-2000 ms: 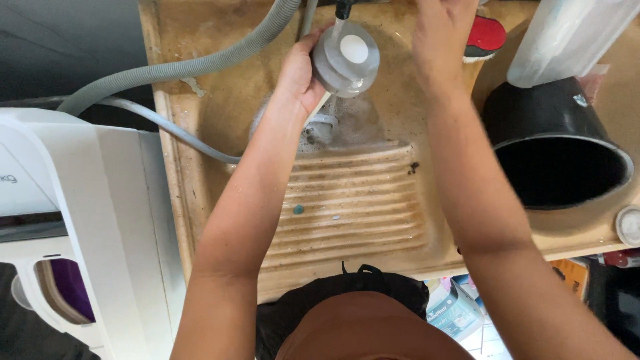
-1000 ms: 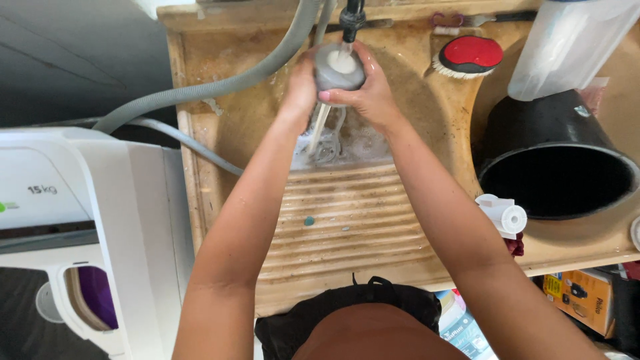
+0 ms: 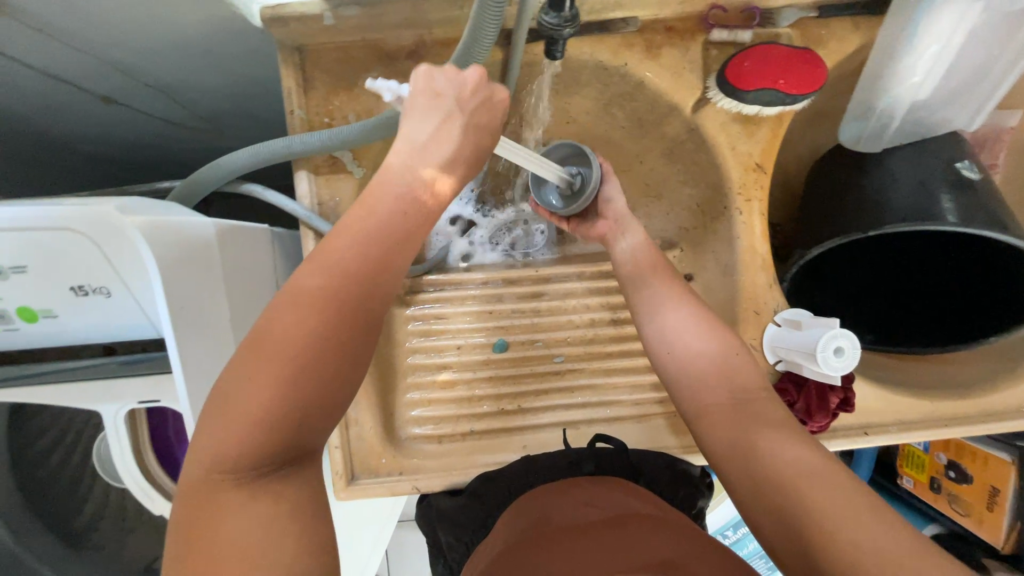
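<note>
My left hand (image 3: pixel 452 120) is closed around a white plastic stick (image 3: pixel 532 160), its far end inside a small grey cup (image 3: pixel 566 172). From the right, my right hand (image 3: pixel 600 204) holds that cup tilted, its opening toward the stick. Water runs from the black tap (image 3: pixel 558 28) just behind the cup into the basin of a tan laundry sink (image 3: pixel 664 112). White suds (image 3: pixel 496 232) lie in the basin below my hands. A white finned plastic part (image 3: pixel 812 346) rests on the sink's divider at the right, touching a dark red cloth (image 3: pixel 818 402).
A red-and-black brush (image 3: pixel 772 76) lies on the divider. At the right are a black bucket (image 3: pixel 904 240) on its side and a translucent container (image 3: pixel 920 72). Grey hoses (image 3: pixel 320 144) run behind my left arm, toward a white washing machine (image 3: pixel 200 264). A ridged washboard (image 3: pixel 528 352) fronts the basin.
A second ago both hands were around the grey cup under the tap. Now my left hand grips the stick above and left of it, and the cup has turned to show its inside.
</note>
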